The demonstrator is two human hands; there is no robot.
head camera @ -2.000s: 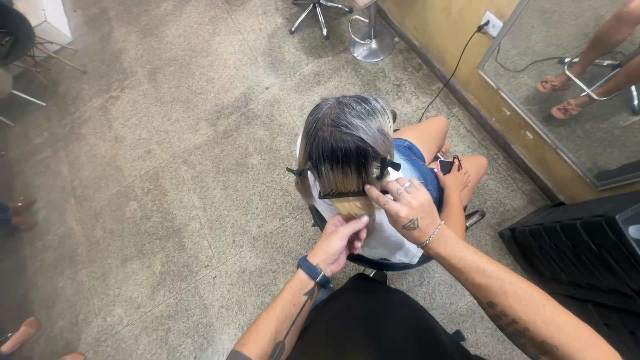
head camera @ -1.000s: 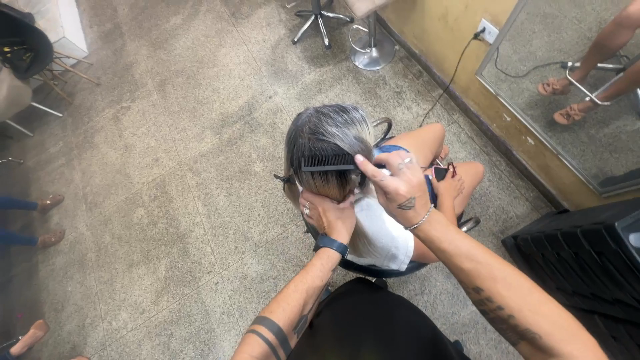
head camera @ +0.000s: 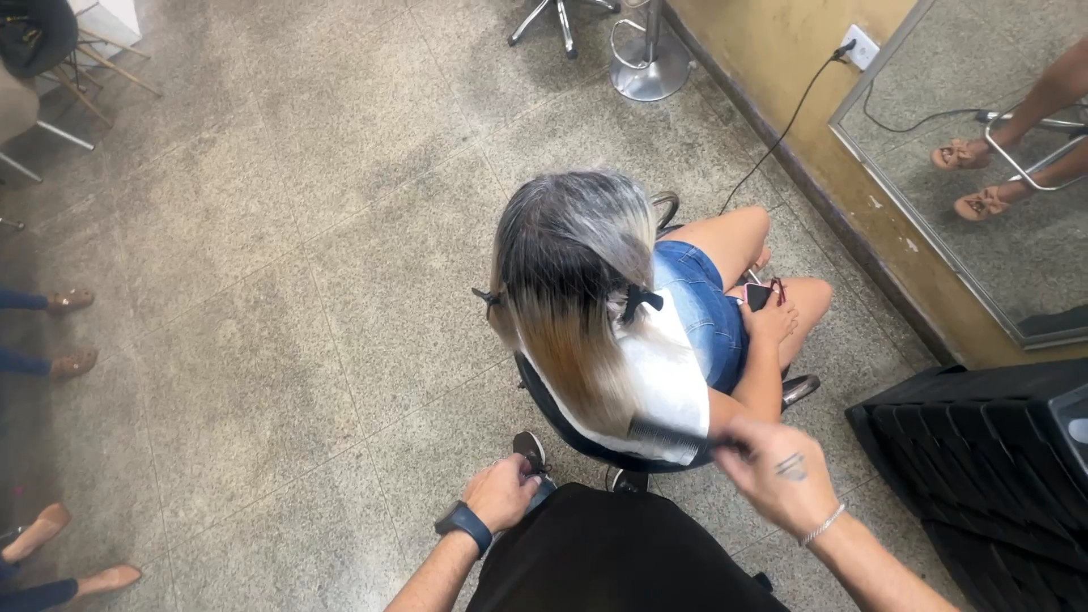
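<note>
A seated person's long hair [head camera: 578, 340], dark and grey on top and blond at the ends, hangs down over a white cape or towel [head camera: 667, 374]. Black hair clips hold it at both sides, the right clip [head camera: 639, 302] and the left clip [head camera: 487, 297]. My right hand [head camera: 778, 472] grips a black comb [head camera: 667, 435], blurred, whose teeth lie at the hair ends. My left hand [head camera: 501, 493], with a dark wristband, is low beside my black garment, away from the hair; its fingers are curled and whether it holds anything is hidden.
The person sits in a black chair [head camera: 557, 412] with a phone [head camera: 756, 296] in the lap. Black stacked drawers [head camera: 977, 425] stand at right, below a framed mirror [head camera: 943, 246]. A stool base [head camera: 650, 76] is at the top. Other people's feet [head camera: 72, 364] show at far left.
My left hand has let go of the hair and moved down toward my body. My right hand has moved the comb from the head down to the hair ends. The hair now hangs loose at the back.
</note>
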